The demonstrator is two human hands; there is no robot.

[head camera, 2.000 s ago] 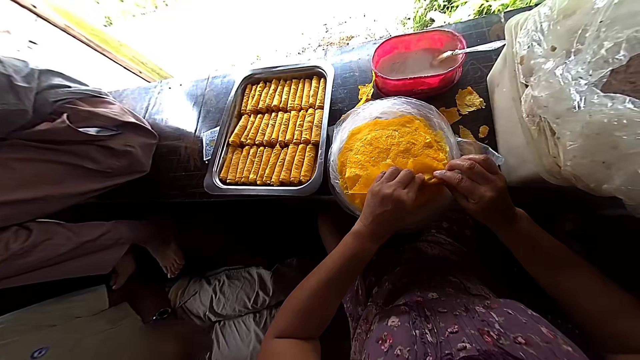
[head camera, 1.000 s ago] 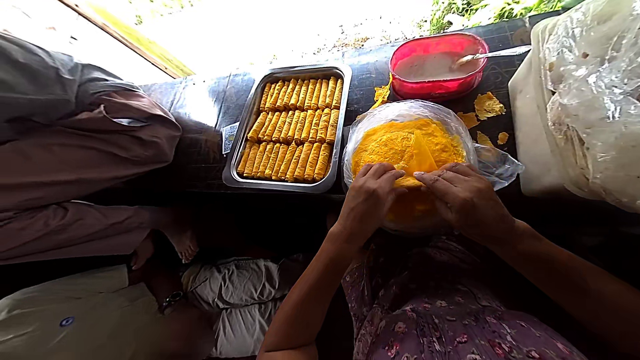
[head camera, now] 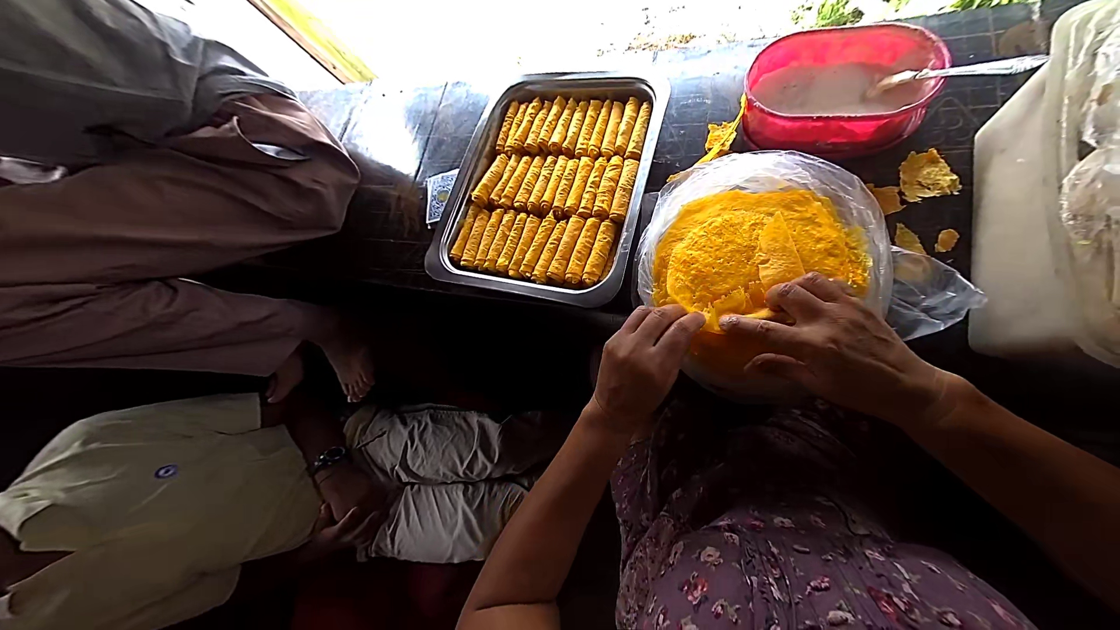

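A stack of thin yellow-orange wrapper sheets [head camera: 726, 236] lies on clear plastic over a round container. At its near edge my left hand [head camera: 647, 354] pinches the left end of a partly rolled wrapper [head camera: 744, 317]. My right hand [head camera: 818, 341] has its fingertips on the same wrapper's right part, and a pointed flap stands out beyond them. Any filling inside is hidden. Left of the stack, a metal tray [head camera: 437, 254] holds several finished yellow rolls [head camera: 547, 179] in three rows.
A red plastic tub [head camera: 822, 131] of pale paste with a brush or spoon [head camera: 989, 68] stands behind. Torn wrapper scraps [head camera: 929, 175] lie beside it on the dark table [head camera: 402, 210]. A white container [head camera: 1015, 236] is at the right. Two people [head camera: 175, 490] are at the left.
Both hands stay at the near edge of the stack. The wrapper under them shows a narrower flap than one second ago. The view has shifted somewhat.
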